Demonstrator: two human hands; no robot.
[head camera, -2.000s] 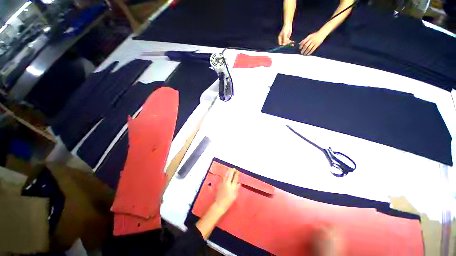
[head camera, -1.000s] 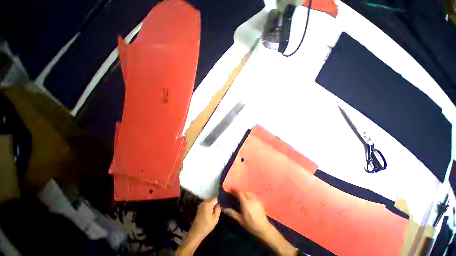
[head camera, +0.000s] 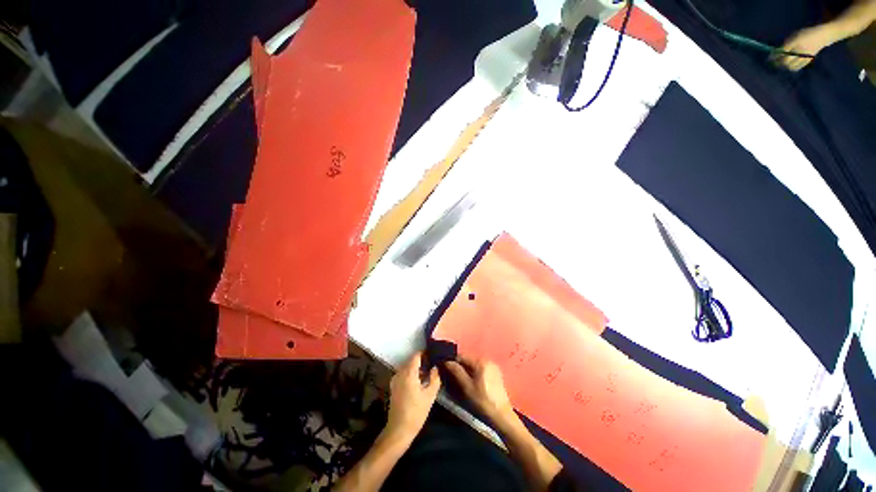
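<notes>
A red card template (head camera: 596, 384) lies on dark cut cloth (head camera: 663, 360), whose edges show along its left and upper sides. My left hand (head camera: 413, 392) and my right hand (head camera: 480, 382) are close together at the template's lower left corner. Both pinch a small folded bit of the dark cloth (head camera: 443, 352) at the table edge. The fingertips are partly hidden. Black-handled shears (head camera: 695, 288) lie on the white table, touched by neither hand.
More red templates (head camera: 317, 183) are stacked at the left on dark cloth. A grey metal bar (head camera: 434, 231), a cutting machine (head camera: 562, 62) with a cord and a dark panel (head camera: 740, 211) lie beyond. Another person's hand (head camera: 807, 46) is at upper right. Scraps (head camera: 279, 413) cover the floor.
My left hand has moved from the template to the cloth corner. My right hand has come left beside it. The cloth corner is now folded up between them. The view has tilted downward.
</notes>
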